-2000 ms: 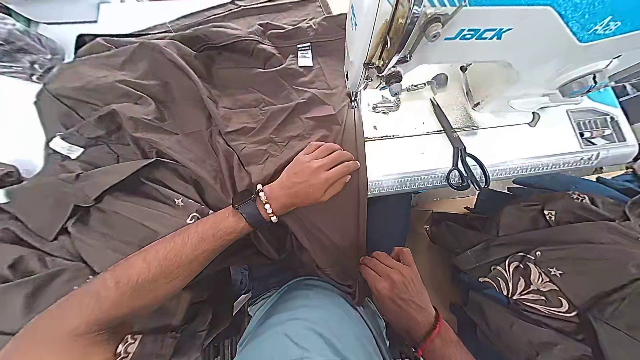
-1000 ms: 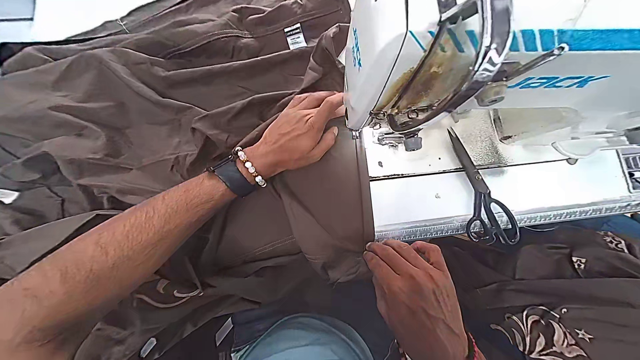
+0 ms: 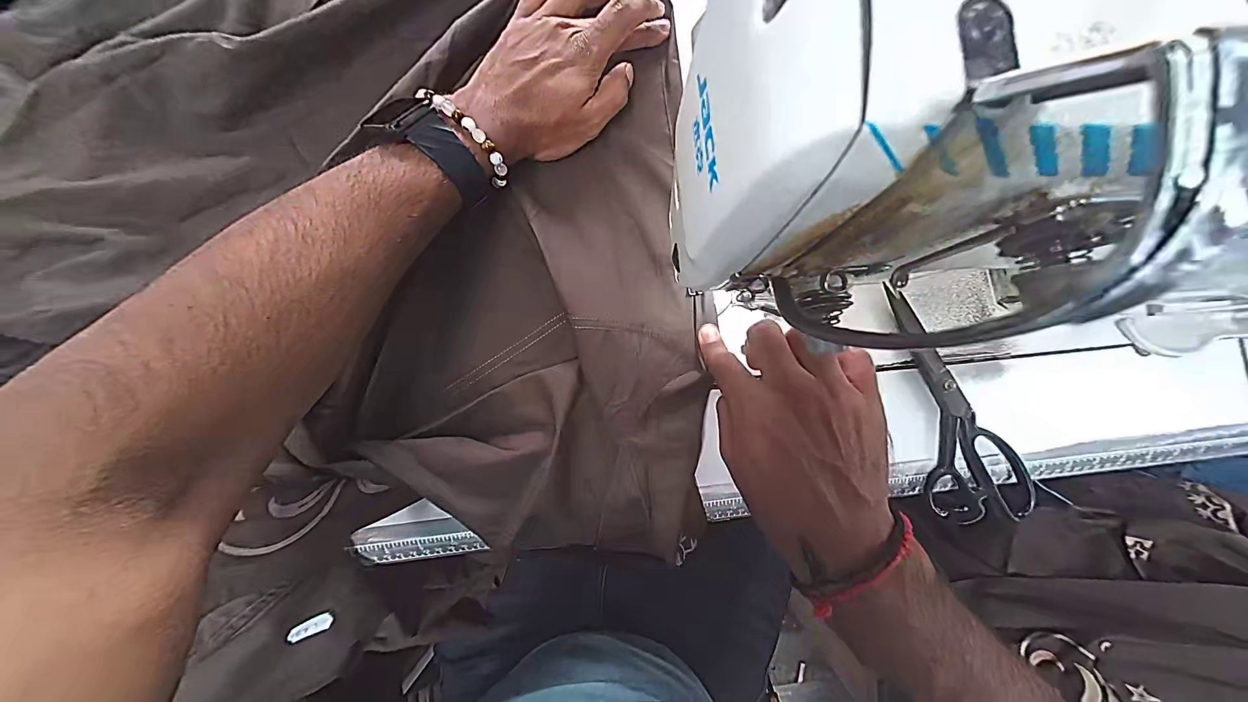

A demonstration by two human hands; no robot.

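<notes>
A brown fabric garment (image 3: 624, 244) with double stitching lies over the bed of a white Jack sewing machine (image 3: 780, 146), its right edge running under the machine's head. My left hand (image 3: 565, 73) presses on the cloth at the top, left of the head, fingers somewhat bent. Just below the needle area, my right hand (image 3: 804, 419) rests at the garment's edge, its index fingertip on the edge; whether the fingers pinch the cloth cannot be made out. The needle and presser foot are mostly hidden behind the head.
Black-handled scissors (image 3: 951, 400) lie on the machine bed just right of my right hand. A measuring scale (image 3: 1121, 455) runs along the bed's front edge. More brown garments with pale embroidery (image 3: 1063, 653) are at the lower right, and others at the lower left.
My right hand has moved from the lower end of the garment's edge up to near the needle area. My left hand stays on the cloth, now farther up beside the head. The view is closer.
</notes>
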